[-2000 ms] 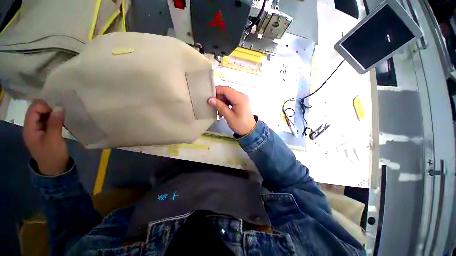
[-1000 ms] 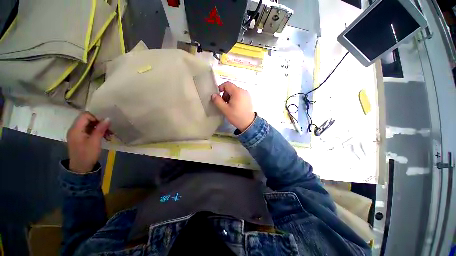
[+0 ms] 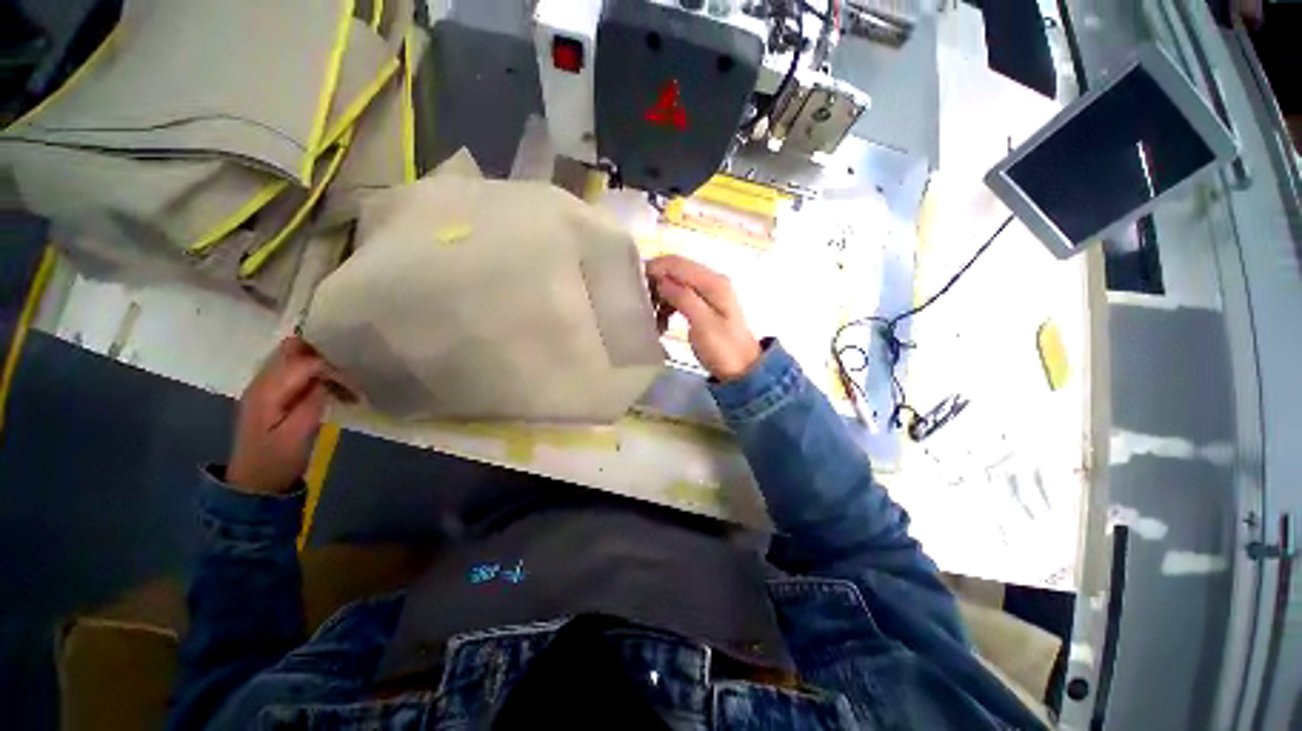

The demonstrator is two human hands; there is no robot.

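A beige bag body (image 3: 493,307) lies over the front edge of the white table, a small yellow tab on its upper part. A darker end patch (image 3: 620,303) shows at its right end, and another darker patch (image 3: 374,369) at its lower left. My left hand (image 3: 286,407) grips the lower left end, its fingertips partly hidden by the fabric. My right hand (image 3: 703,314) grips the right edge beside the end patch, its fingers curled partly behind the fabric.
Stacked bag pieces (image 3: 214,129) with yellow edges lie at left. The sewing machine head (image 3: 671,93) stands behind the bag, a yellow clamp frame (image 3: 725,212) under it. Snips (image 3: 938,416), a tangled cord (image 3: 895,340) and a yellow piece (image 3: 1054,354) lie at right, below a control screen (image 3: 1114,150).
The left hand and the bag's left end have moved right, and the bag looks narrower and more folded. The right hand still holds the right edge. The whole view has shifted.
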